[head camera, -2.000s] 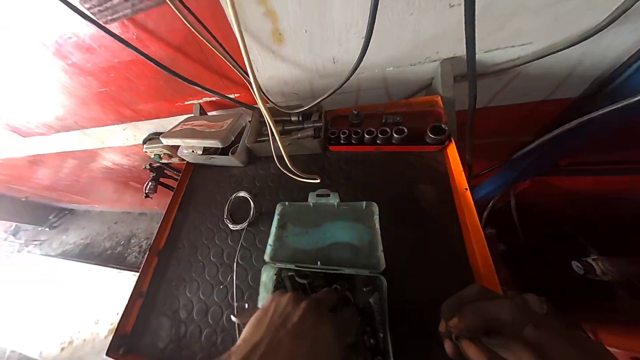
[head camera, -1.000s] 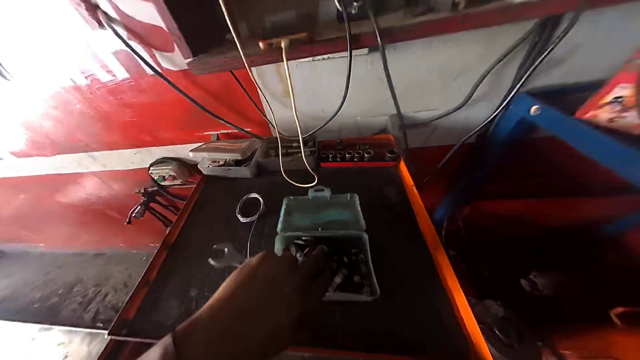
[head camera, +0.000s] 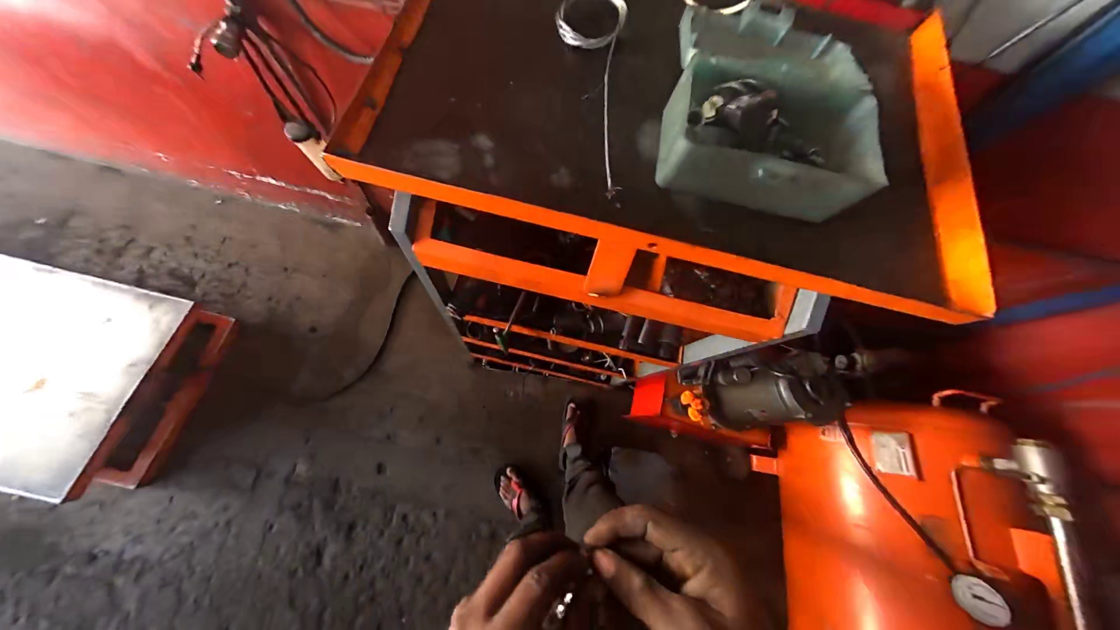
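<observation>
Low in the view, over the floor, my left hand (head camera: 525, 582) and my right hand (head camera: 661, 564) meet at the fingertips. Both pinch a small part between them, too small and dark to name. A small shiny metal piece (head camera: 563, 604) shows at my left fingers. Beyond my hands, on the dark top of an orange tool trolley (head camera: 525, 271), stands an open, pale green plastic box (head camera: 779, 179) with dark metal parts (head camera: 744, 109) inside. Left of the box lies a coil of thin wire (head camera: 584, 39), its loose end trailing toward the trolley's near edge.
The trolley has open shelves holding tools (head camera: 569, 324). To the right stands an orange air compressor tank (head camera: 862, 525) with a motor (head camera: 770, 398) and a pressure gauge (head camera: 980, 599). A metal-topped low table (head camera: 83, 376) is at the left. A black cable (head camera: 385, 337) runs across the floor.
The view has swung down toward the floor. One second ago a hand was in the green box; now both hands are together away from it, around a small part.
</observation>
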